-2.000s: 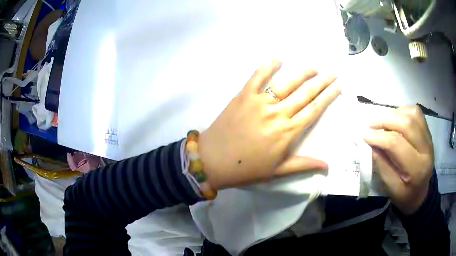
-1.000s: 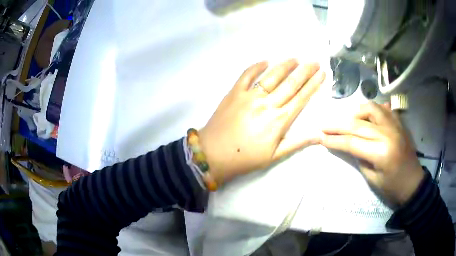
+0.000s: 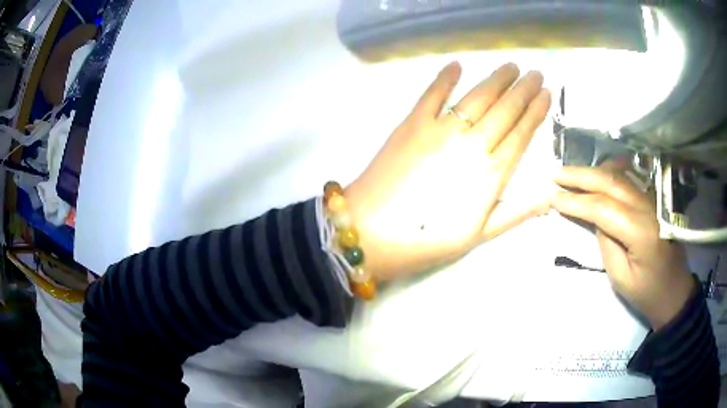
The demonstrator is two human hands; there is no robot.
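Observation:
A white fabric piece lies under my hands and hangs over the table's front edge; glare hides most of its outline. My left hand lies flat on it, palm down, fingers apart, fingertips just left of the needle area. My right hand is beside the needle area, its thumb and fingertips pinched together at the fabric edge near my left thumb. The sewing machine head is at the upper right. The presser foot area is just above my right fingertips; the needle is not clear.
A grey lamp bar crosses the top. A thin dark tool lies beside my right hand. Ruler markings run along the front edge of the white table. White cloth and clutter are at the far left.
The machine head and lamp bar appear larger and lower in view. My right hand has moved from the front edge up to the needle area, against the fabric beside my left thumb.

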